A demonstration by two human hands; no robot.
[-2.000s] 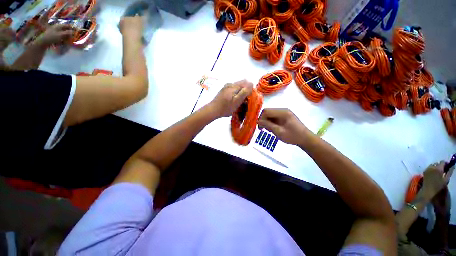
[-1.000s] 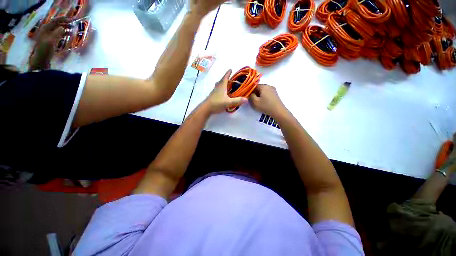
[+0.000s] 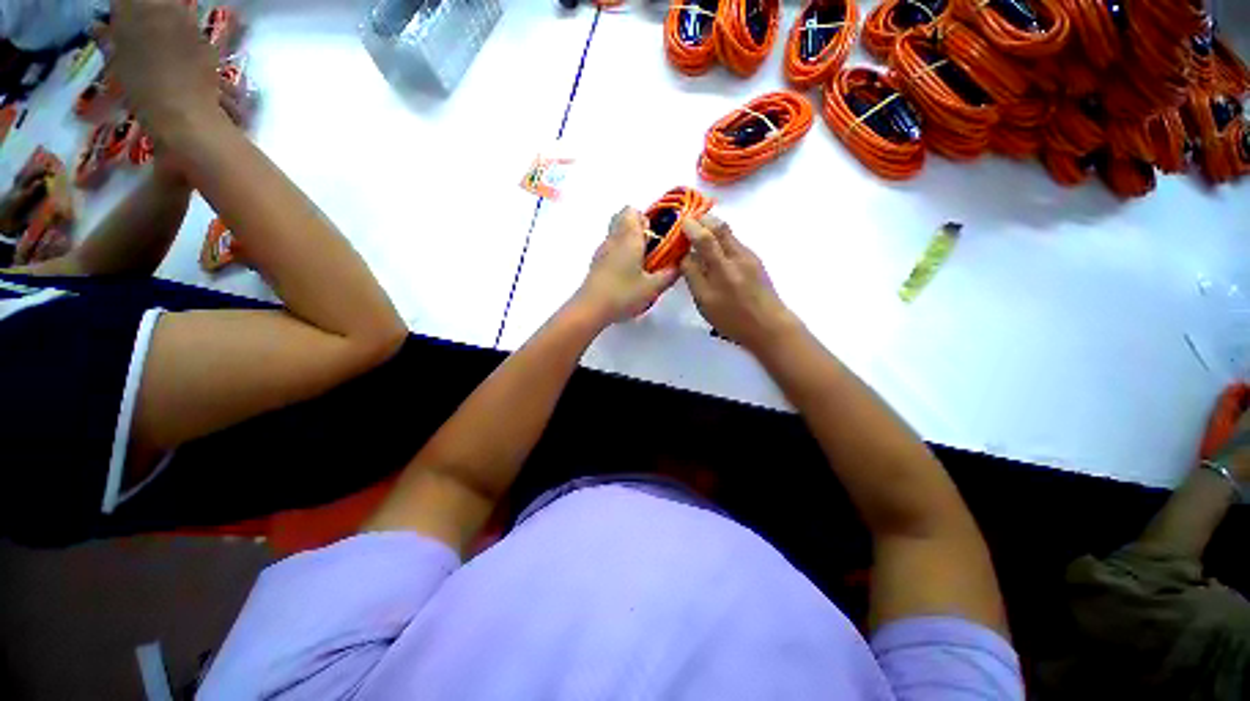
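Note:
An orange coiled cable (image 3: pixel 675 223) with a black part in its middle is held between both hands, above the white table near its front edge. My left hand (image 3: pixel 629 269) grips its left side, with the thumb near the black part. My right hand (image 3: pixel 731 279) has its fingers on the coil's right side. The label sheet is almost wholly hidden under my right hand and forearm; only a small dark bit shows at the wrist. The fingertips' exact grip is too small to tell.
Loose orange coils (image 3: pixel 757 136) and a large heap (image 3: pixel 1069 82) lie at the back right. A yellow-green strip (image 3: pixel 931 260) lies to the right, an insert card (image 3: pixel 548 177) behind my left hand. Clear packaging (image 3: pixel 431 37) stands upper left. Neighbours' arms (image 3: pixel 274 226) show left and right.
The view has shifted since the first frame. My right hand has come up from beside the coil onto its right side, covering the labels. The left neighbour's arm has swung back to the left.

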